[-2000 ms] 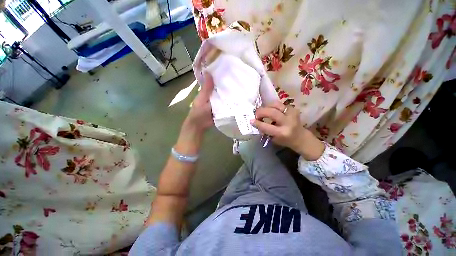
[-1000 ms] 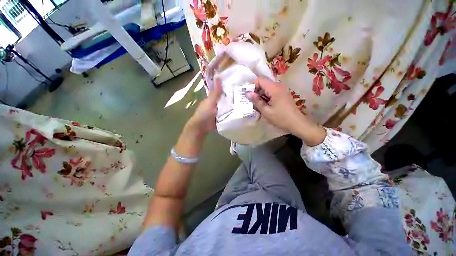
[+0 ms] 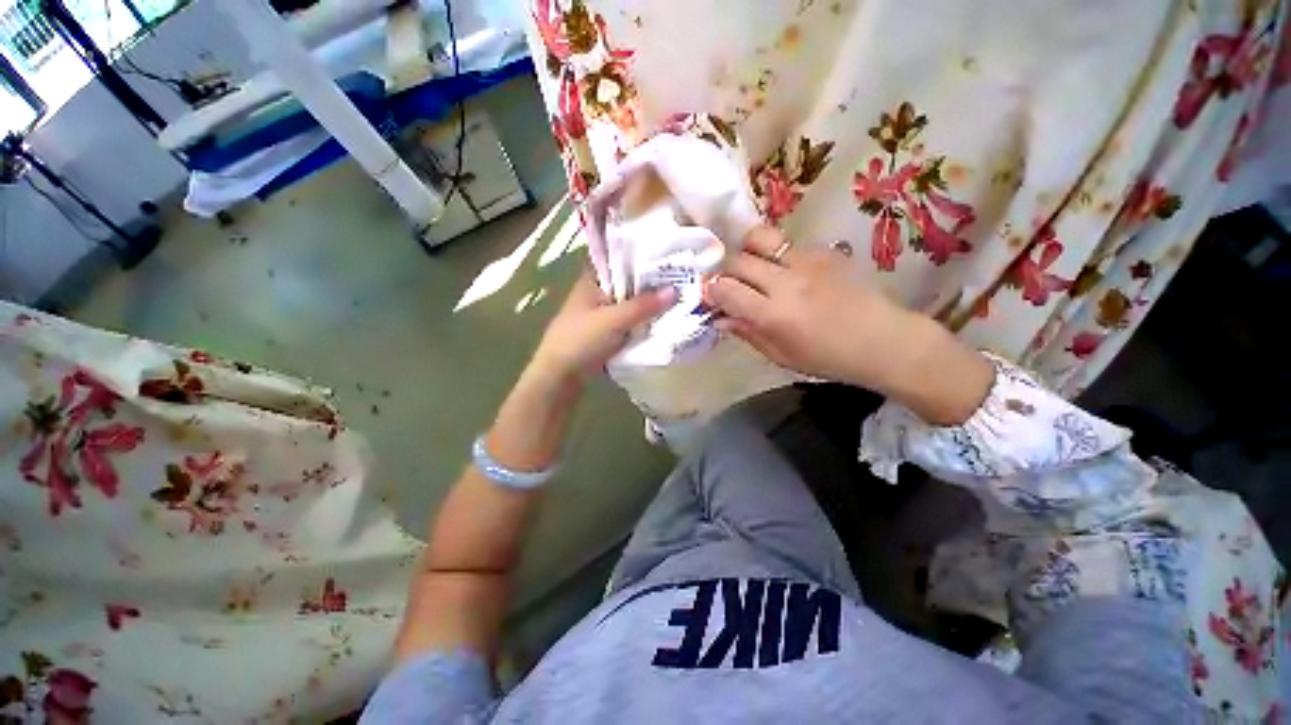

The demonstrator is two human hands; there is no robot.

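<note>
A cream blouse with red-pink flowers (image 3: pixel 977 128) hangs in front of me. Its lower edge is turned up, showing the pale wrong side (image 3: pixel 694 177). A white care label (image 3: pixel 677 288) with dark print lies on it between my hands. My left hand (image 3: pixel 592 326) holds the turned-up cloth at its left side, thumb on the cloth beside the label. My right hand (image 3: pixel 800 305), in a floral oversleeve, pinches the cloth at the label's right side. Its fingertips are partly hidden in the folds.
Another floral garment (image 3: pixel 184 524) drapes at the left, and more floral cloth (image 3: pixel 1239 609) lies at the lower right. A table with blue and white cloth (image 3: pixel 305 149), a pale post and a white box (image 3: pixel 474 177) stand at the upper left on the greenish floor.
My right hand has moved up from the label's lower edge, then settled flatter over the cloth at its right. My left thumb has moved inward. The turned-up cloth is more bunched.
</note>
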